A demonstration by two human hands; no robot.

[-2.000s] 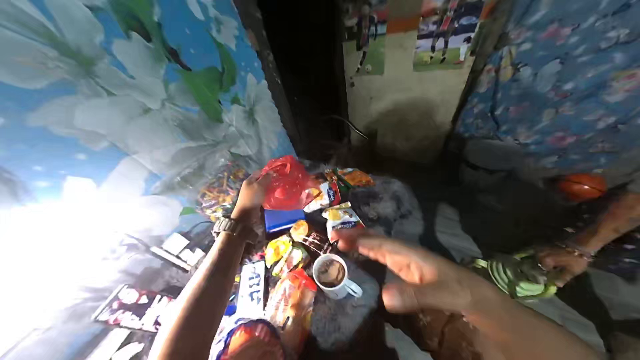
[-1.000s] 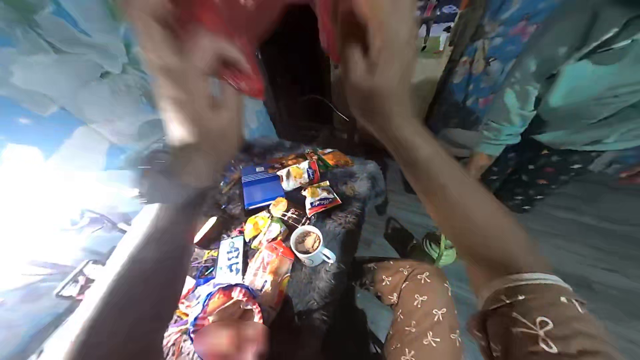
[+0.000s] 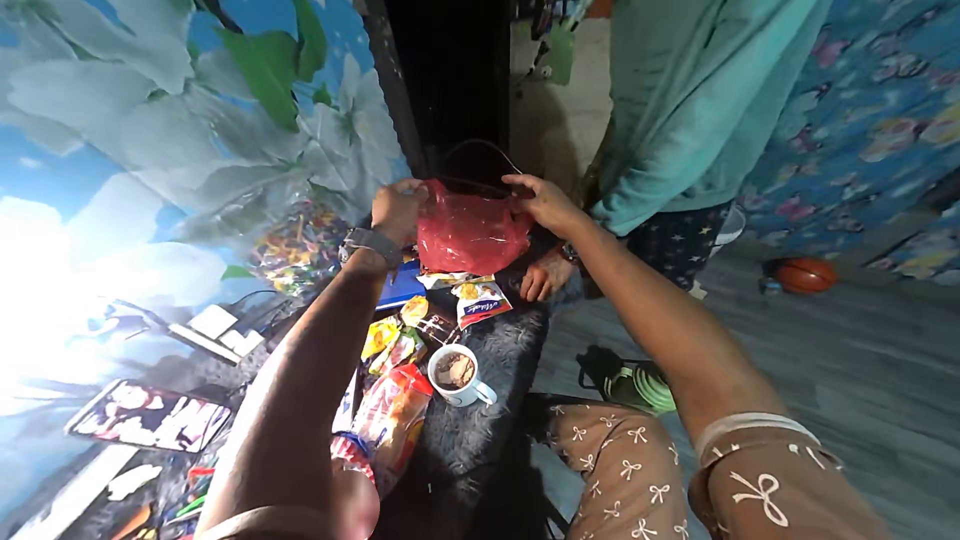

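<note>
Between my hands a thin red plastic bag (image 3: pixel 474 234) hangs, its mouth spread above the far part of the fur-covered surface. My left hand (image 3: pixel 397 212) grips the bag's left edge, and my right hand (image 3: pixel 546 201) pinches its right edge. Just below the bag lie a blue box or book (image 3: pixel 403 286) and a white snack packet (image 3: pixel 481 301). Nearer to me are a yellow wrapper (image 3: pixel 381 337), a clear and red plastic package (image 3: pixel 394 412) and a white mug (image 3: pixel 457 376) with brown contents and pale pieces in it. The bag's inside is hidden.
Another person in a teal sleeve (image 3: pixel 675 165) stands at the right, one hand (image 3: pixel 547 276) on the dark fur cover (image 3: pixel 502 356). A framed picture or screen (image 3: pixel 148 416) lies at left. An orange basketball (image 3: pixel 805 275) and a green slipper (image 3: pixel 641 385) are on the floor.
The red bag was at the left over the snacks, then raised high and blurred; now it is lower, stretched between both hands. The other person has come in close beside the surface.
</note>
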